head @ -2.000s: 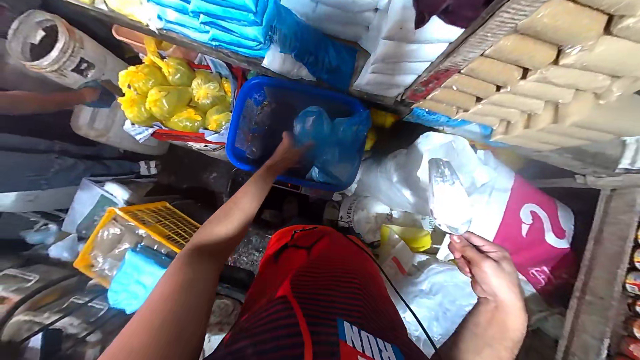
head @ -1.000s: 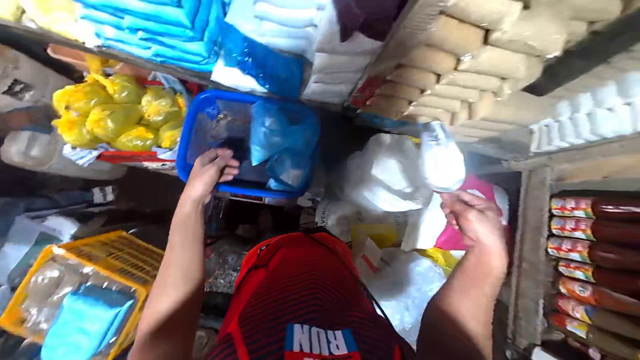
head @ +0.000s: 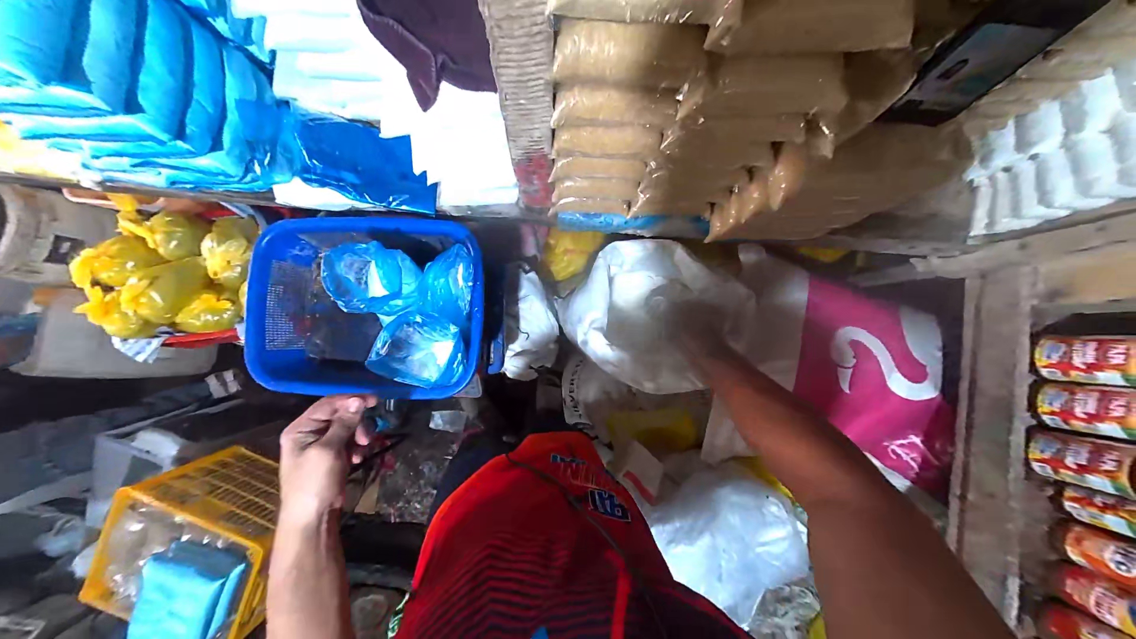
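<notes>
My left hand [head: 328, 430] is at the near rim of a blue plastic basket [head: 257, 355], thumb and fingers against or just below it; whether it grips the rim is unclear. Inside the basket, toward its right side, lie several blue plastic bags [head: 417, 346], some with pale contents. My right hand [head: 697, 333] reaches into the mouth of a white sack [head: 621, 311]; its fingers are hidden, and so is anything they hold. Beside that sack lies a pink and white sack [head: 879, 382] with a swan-like mark.
Yellow tied bags [head: 169, 284] fill a red container at the left. A yellow crate [head: 186, 497] holds blue packs. Stacked brown packs [head: 621, 124] and blue packs [head: 151, 89] line the far shelf. Red-labelled packages [head: 1087, 408] stand right of a wooden post [head: 985, 426].
My right hand, which held up a clear scoop with white contents, has gone into the white sack. My left hand has moved from inside the basket to its near rim. The blue bags inside look opened out.
</notes>
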